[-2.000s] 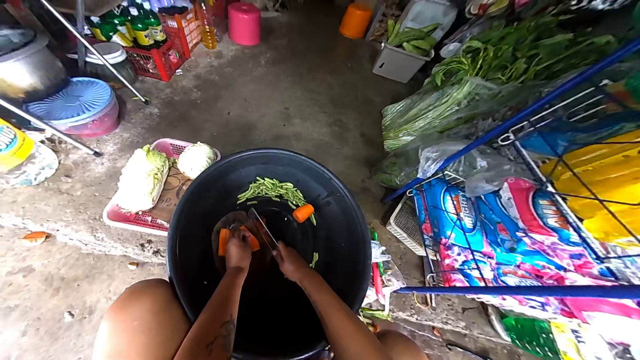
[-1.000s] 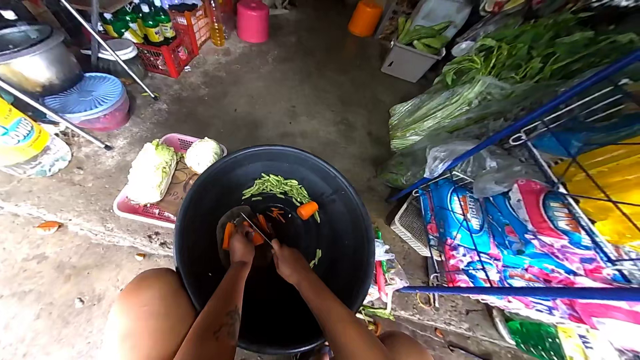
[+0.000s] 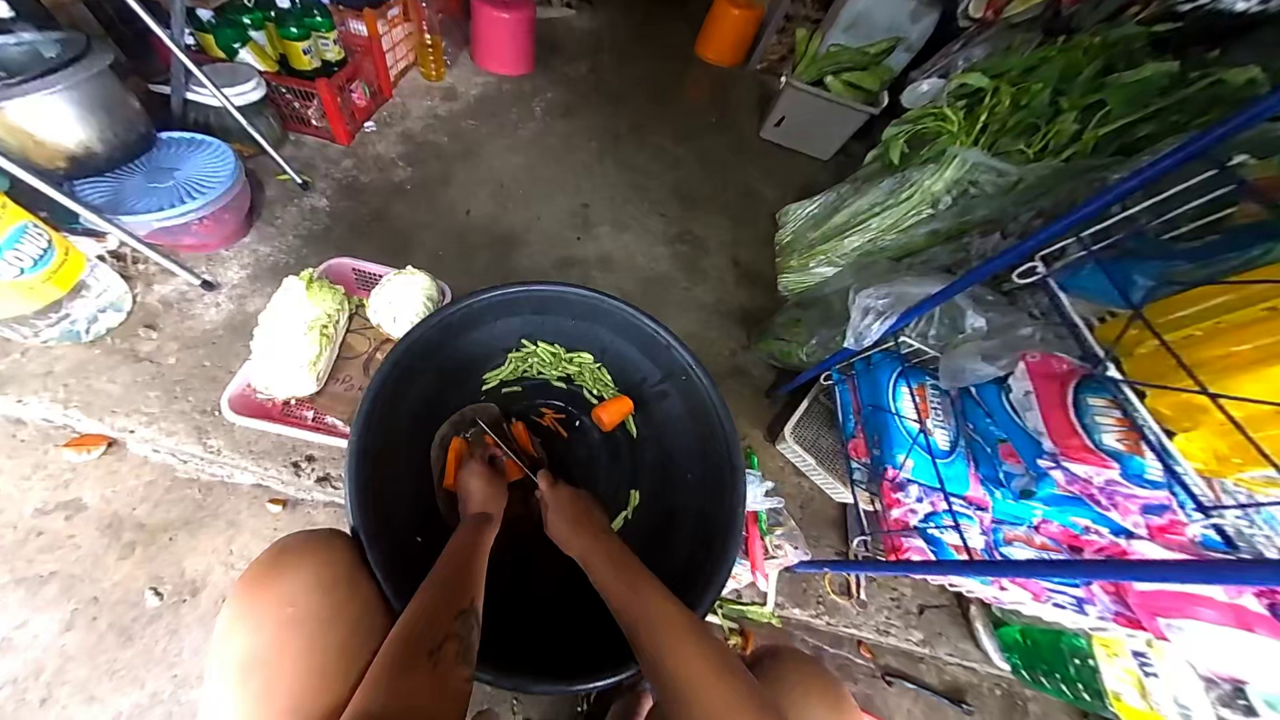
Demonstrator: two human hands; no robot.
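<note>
A large black plastic basin (image 3: 680, 500) stands between my knees. Inside it, at the left, lies a round chopping board (image 3: 450, 430) with carrot pieces (image 3: 454, 462) on it. My left hand (image 3: 483, 484) presses on carrot at the board. My right hand (image 3: 572, 515) grips a knife (image 3: 505, 447), whose blade slants up and left over the carrot beside my left fingers. Carrot strips (image 3: 550, 419) lie just right of the board. Farther right is an orange carrot chunk (image 3: 612, 412), next to a pile of cut green beans (image 3: 555, 365). The knife's handle is hidden in my hand.
A pink tray (image 3: 275, 415) holding cabbages (image 3: 300, 335) touches the basin's left side. A blue-framed wire rack (image 3: 1000, 568) with detergent packs (image 3: 920, 420) stands at the right. Bagged greens (image 3: 880, 225) lie behind it. Lidded tub (image 3: 165, 185) and pot (image 3: 75, 110) are at upper left.
More thin carrot strips lie in the basin right of the board than two seconds ago. Both hands have stayed at the board, the knife still in my right hand.
</note>
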